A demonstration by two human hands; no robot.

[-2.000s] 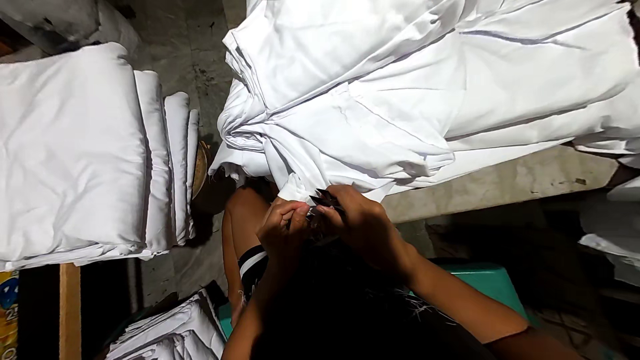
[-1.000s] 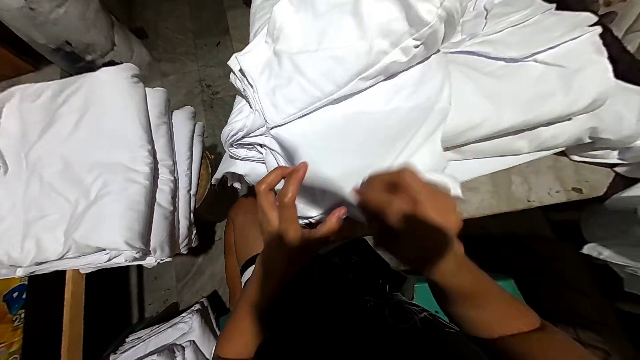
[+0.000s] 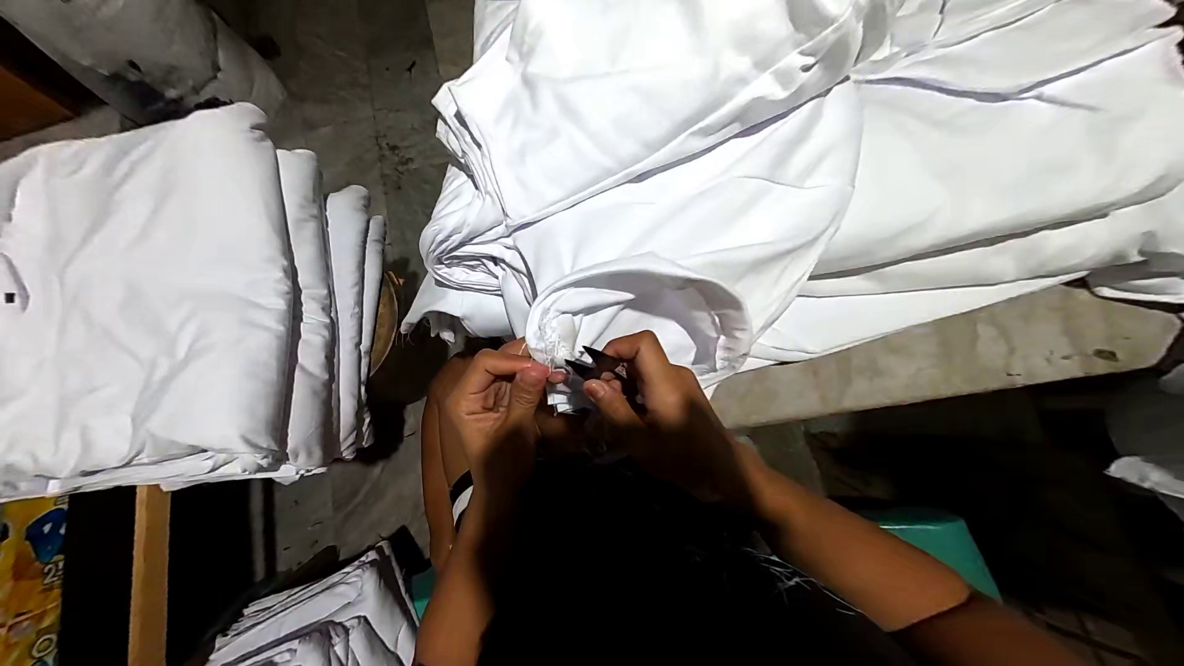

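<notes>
White cloth garments lie piled over the table in front of me. A hemmed round opening of one white garment hangs at the table's near edge, with loose threads at its left side. My left hand pinches that edge between thumb and fingers. My right hand holds small dark thread snips, their two pointed blades apart and directed at the threads beside my left fingertips. Part of the snips is hidden in my right palm.
Folded white cloth stacks stand at the left, and another folded pile lies low at the lower left. The wooden table edge runs below the cloth. A green plastic stool shows beneath my right forearm.
A second ago my left fingers were spread over the cloth and my right hand was blurred further right. Now both hands are together at the garment's opening, and the snips' blades show.
</notes>
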